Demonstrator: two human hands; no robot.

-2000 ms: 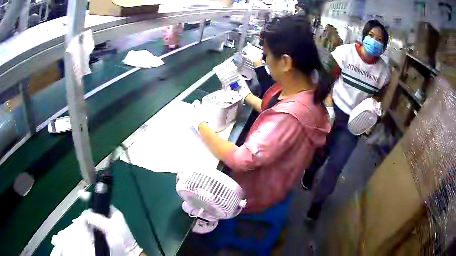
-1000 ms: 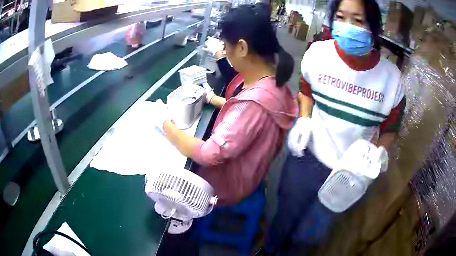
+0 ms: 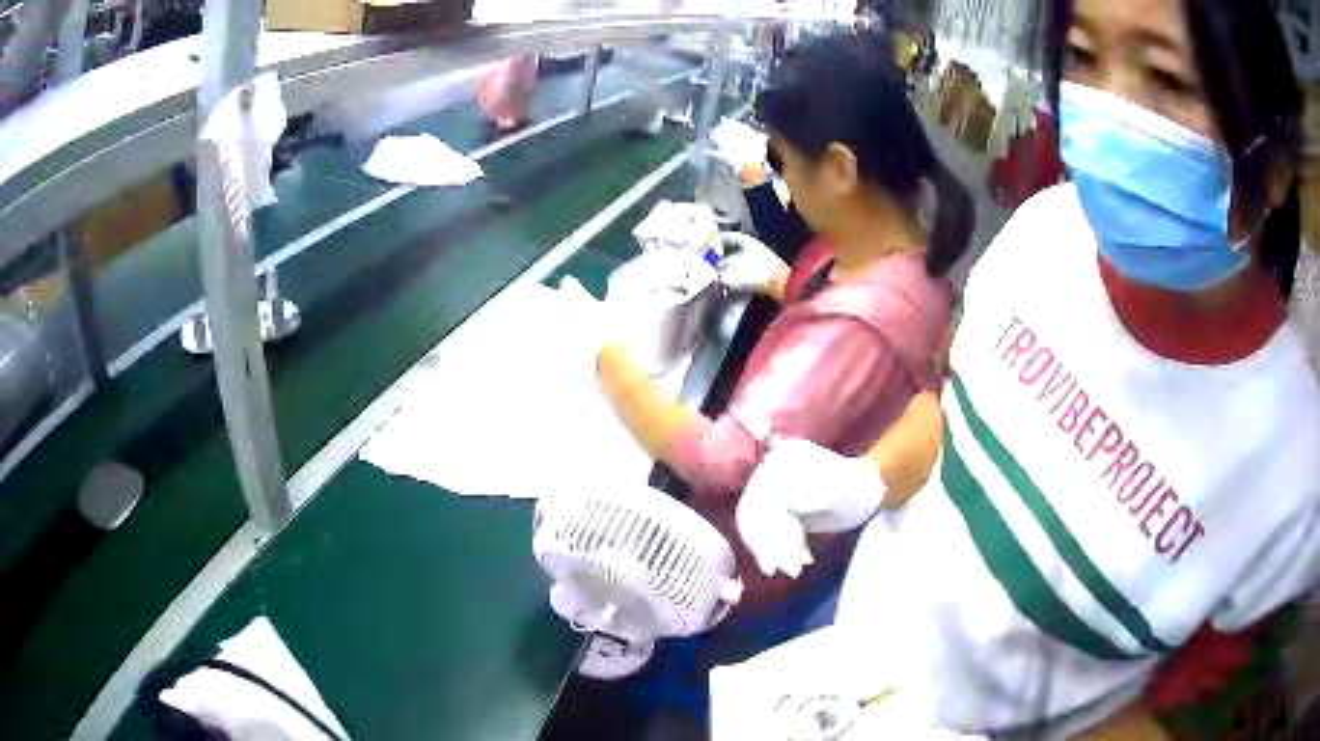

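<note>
Neither of my hands can be made out. A white fan unit with a slatted round head (image 3: 637,562) stands at the bench edge in front of me. A white cloth or sheet (image 3: 258,689) lies at the bottom left, with a dark cord across it. A white part with round details inside (image 3: 811,701) is at the bottom centre, cut off by the edge; what holds it is hidden.
A masked person in a white top (image 3: 1100,478) stands close on the right, one gloved hand out. A seated person in pink (image 3: 825,348) handles a white housing (image 3: 663,307) over white padding (image 3: 500,405). A conveyor (image 3: 377,297) and metal post (image 3: 239,333) are left.
The standing person has come much closer and extended a gloved hand. The gloved hand with the dark driver at the lower left is gone from view. The white part now shows at the bottom.
</note>
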